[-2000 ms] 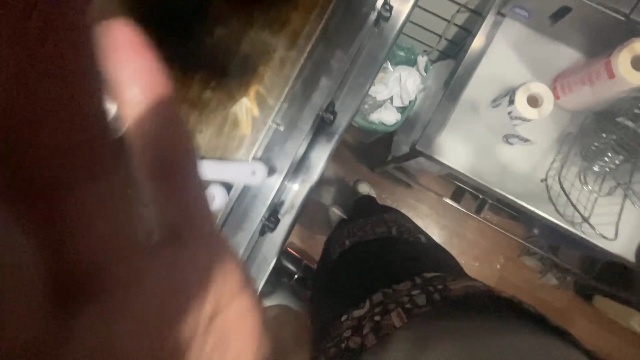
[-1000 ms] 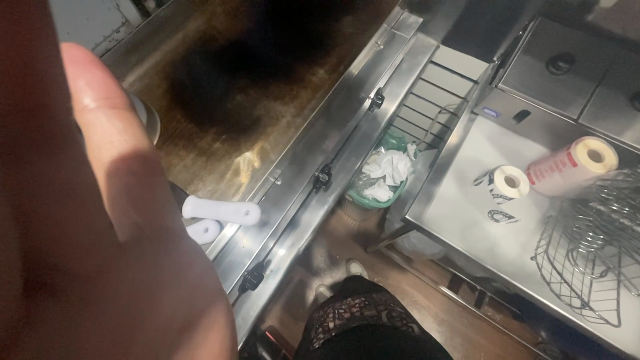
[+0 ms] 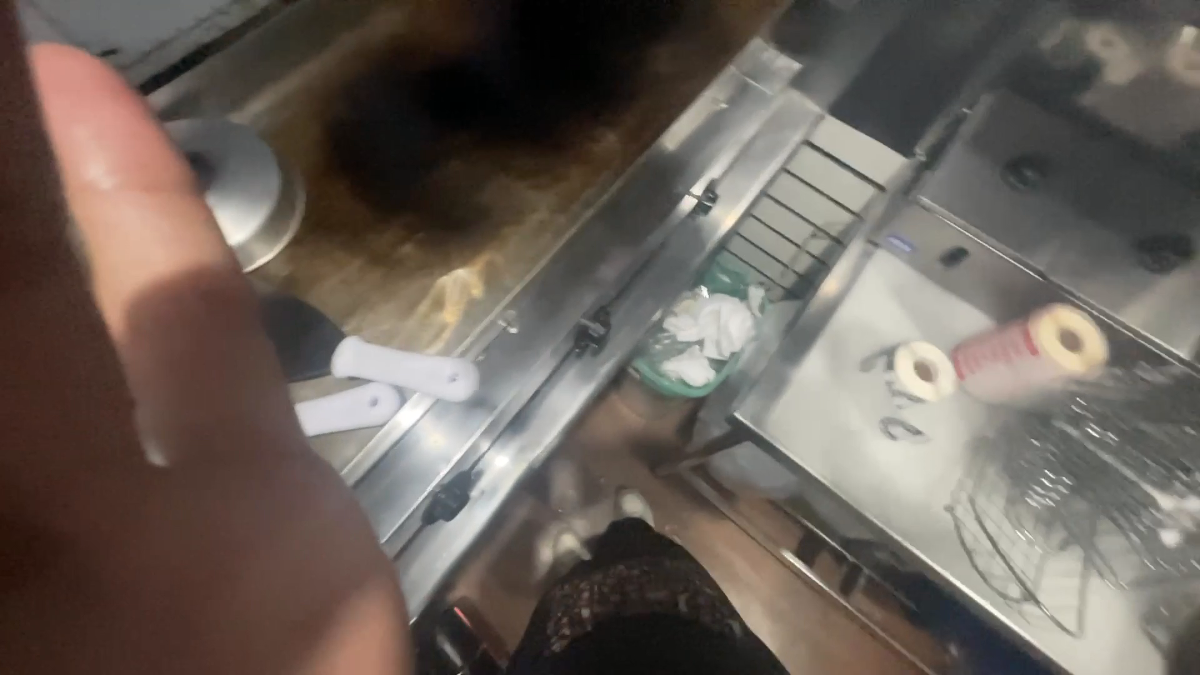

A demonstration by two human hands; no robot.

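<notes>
A hand very close to the camera, by its place my left hand (image 3: 216, 403), fills the left side of the head view with one digit pointing up. Its other fingers are dark or out of frame, so whether it holds anything is hidden. My right hand is not in view. Behind the raised digit, a round metal lid (image 3: 248, 192) rests on a browned flat-top griddle (image 3: 562, 178). Two white-handled tools lie at the griddle's near edge: the upper handle (image 3: 408, 368) joins a dark blade, and the lower handle (image 3: 352, 409) is partly hidden by my hand.
Black control knobs (image 3: 592, 330) line the griddle's steel front. A green bin (image 3: 680, 380) with crumpled white paper stands on the floor beside a steel table (image 3: 816, 394), which bears a small roll (image 3: 924, 371), a larger wrapped roll (image 3: 1027, 354) and wire racks (image 3: 1022, 562). My legs show below.
The view has shifted, and more of the round metal lid shows beside my raised digit. My left hand stays close to the camera. The white-handled tools have not plainly moved.
</notes>
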